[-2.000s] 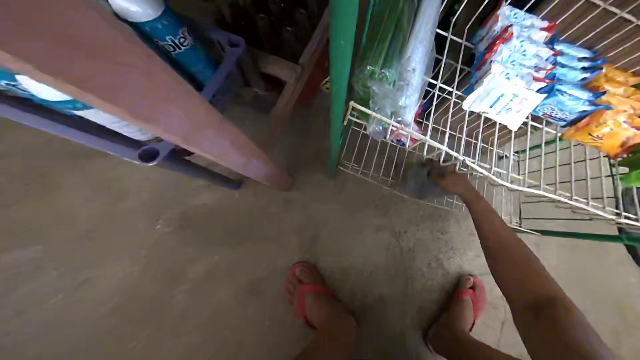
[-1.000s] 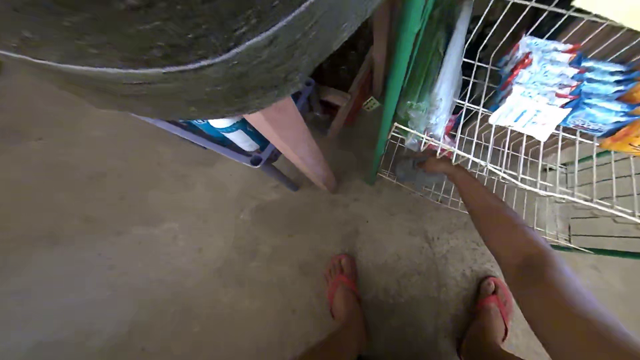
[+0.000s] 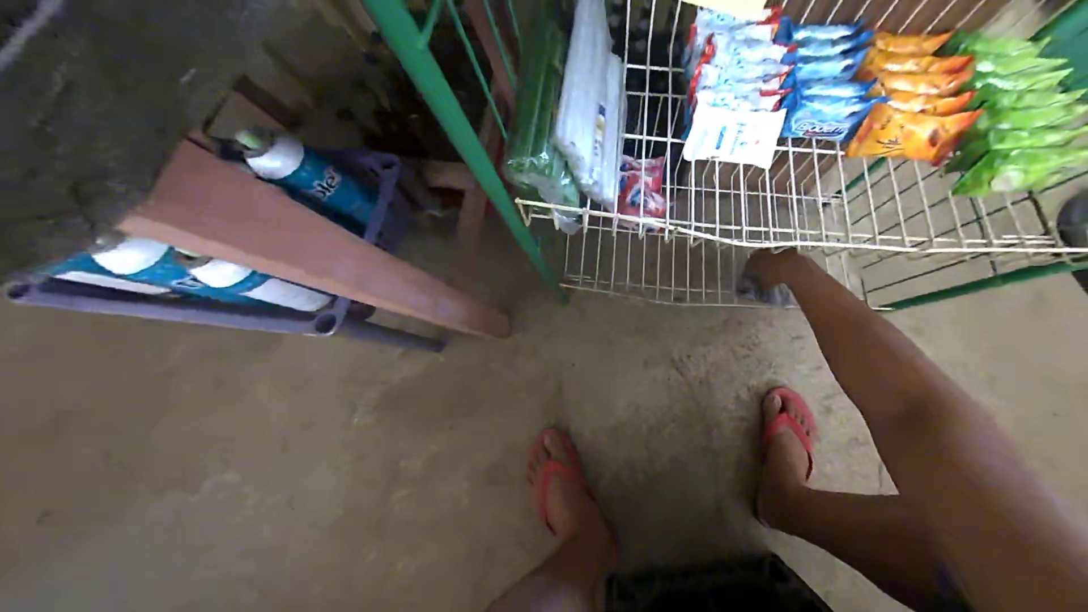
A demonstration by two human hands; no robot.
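Observation:
My right hand (image 3: 772, 269) reaches down to the lower shelf of a white wire rack (image 3: 680, 299), below the front edge of the shelf above. It is closed on a crumpled grey cloth (image 3: 765, 293), which rests at the lower shelf's front; the cloth is partly hidden by the hand. My left hand is out of the frame. Above, the upper wire shelf (image 3: 790, 242) holds rows of white packets (image 3: 735, 132), blue packets (image 3: 820, 119), orange packets (image 3: 914, 134) and green packets (image 3: 1011, 161). Long plastic-wrapped bundles (image 3: 586, 119) lie at its left, beside a red packet (image 3: 643, 191).
A green metal post (image 3: 459, 127) stands at the rack's left. Further left are a reddish wooden leg (image 3: 340, 255) and a purple plastic crate (image 3: 212, 314) with blue-and-white bottles (image 3: 314, 183). My feet in red flip-flops (image 3: 557, 476) are on the concrete floor (image 3: 340, 476).
My right hand with the grey cloth moved left along the lower shelf, then back to the right. The view has shifted.

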